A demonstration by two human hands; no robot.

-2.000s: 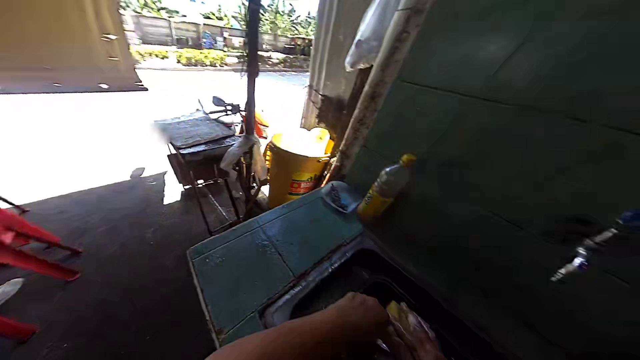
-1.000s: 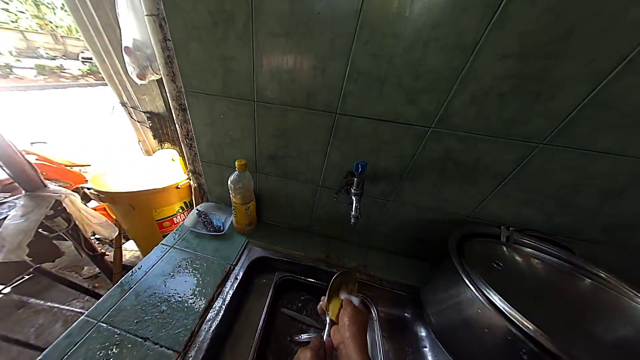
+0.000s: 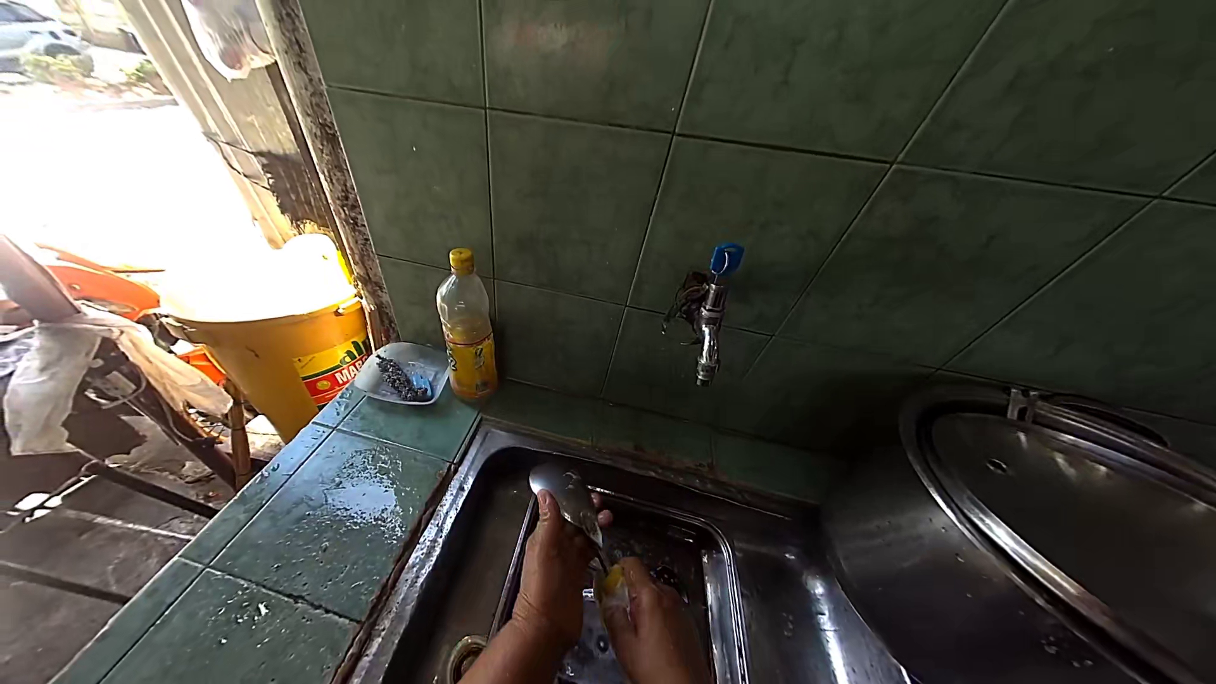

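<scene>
Over the steel sink (image 3: 418,570), my left hand (image 3: 554,560) holds a large metal serving spoon (image 3: 562,492) near its bowl, the back of the bowl facing up. My right hand (image 3: 646,608) presses a yellow soapy sponge (image 3: 614,579) around the spoon's handle. Beneath both hands lies a rectangular metal tray (image 3: 727,598) in the basin, with wet items in it that I cannot make out. A tap (image 3: 708,332) with a blue handle sticks out of the wall above.
A yellow-capped bottle (image 3: 467,332) and a white dish with a scrubber (image 3: 404,372) stand at the counter's back corner. Wet green tiles (image 3: 313,513) border the sink. A big lidded metal pot (image 3: 1026,551) is at right, a yellow bucket (image 3: 271,356) beyond the counter at left.
The view has swung right from the street side to the sink and wall. The spoon's bowl, near the sponge one second ago, now points up-left, with the sponge down on the handle.
</scene>
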